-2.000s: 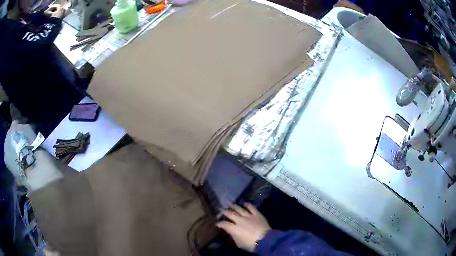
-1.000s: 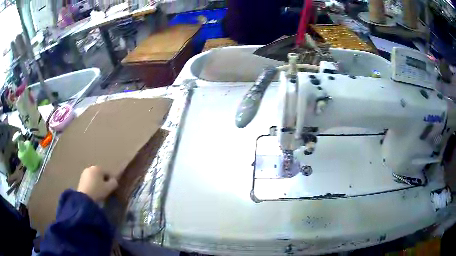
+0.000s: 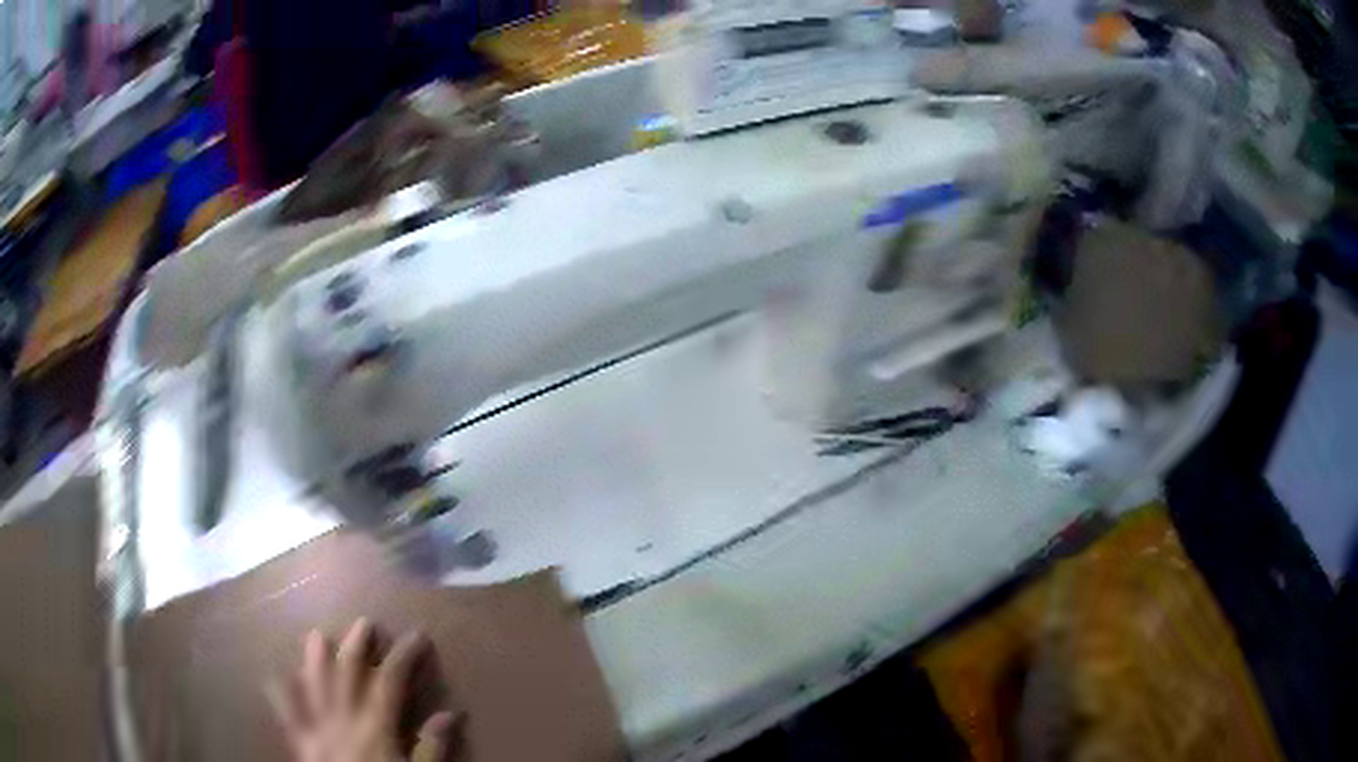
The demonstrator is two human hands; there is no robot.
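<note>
A brown garment panel (image 3: 521, 655) lies flat on the white machine table at the lower left, its upper edge close to the needle area. My left hand (image 3: 358, 692) rests palm down on it, fingers spread, blurred and cut off by the bottom edge. The white lockstitch machine (image 3: 596, 268) stands behind the panel, its head (image 3: 350, 357) at the left. The presser foot and needle are too blurred to make out. My right hand is out of the picture.
More brown cloth (image 3: 52, 633) lies at the far left. Orange sacking (image 3: 1147, 640) is low at the right, with a blurred brown thing on it. A brown rounded piece (image 3: 1139, 305) and a small white bundle (image 3: 1080, 432) are beyond the machine's right end.
The view has turned right. A brown panel now lies on the machine table near the head. My left hand has gone from the panels at the left to this panel, its fingers now spread.
</note>
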